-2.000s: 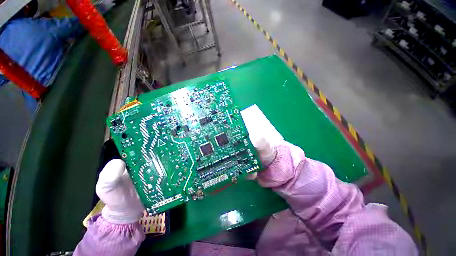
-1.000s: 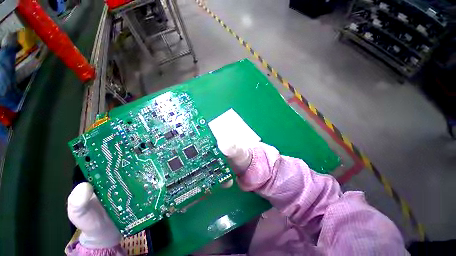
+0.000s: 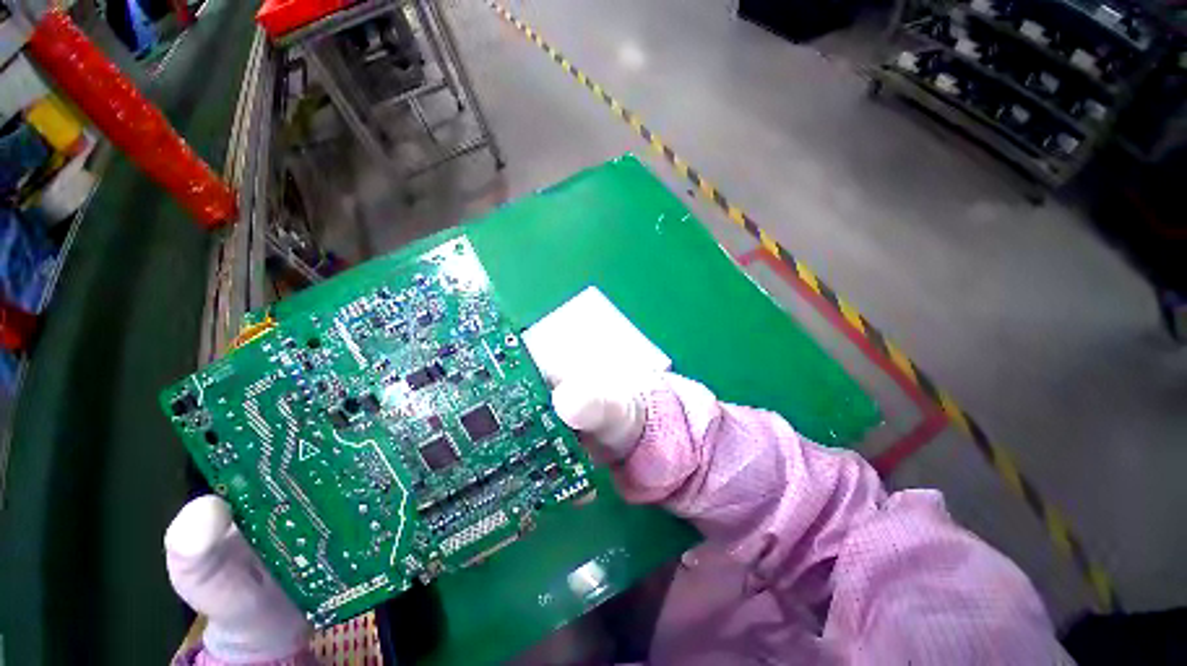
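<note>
A green circuit board point(image 3: 378, 429) is held tilted above the green mat point(image 3: 768, 338), with its flat side of silvery tracks and two black square chips facing me. My left hand point(image 3: 228, 572), in a white glove, grips the board's lower left edge. My right hand point(image 3: 603, 406), also gloved in white, grips its right edge. The thumbs show at the edges; most of the other fingers are hidden behind the board. A white paper point(image 3: 592, 332) lies on the mat just beyond my right hand.
A dark green conveyor belt point(image 3: 98, 390) runs along the left, with a red-wrapped post point(image 3: 130, 117). A label sheet point(image 3: 352, 640) shows below the board. A metal frame stand point(image 3: 436, 104) is at the top. A shelf rack point(image 3: 1002, 85) stands upper right, past yellow-black floor tape point(image 3: 833, 299).
The board and both hands sit further left and slightly lower in the picture, as the view has shifted. Glare on the board has moved. More of the paper shows. Both hands keep their grip.
</note>
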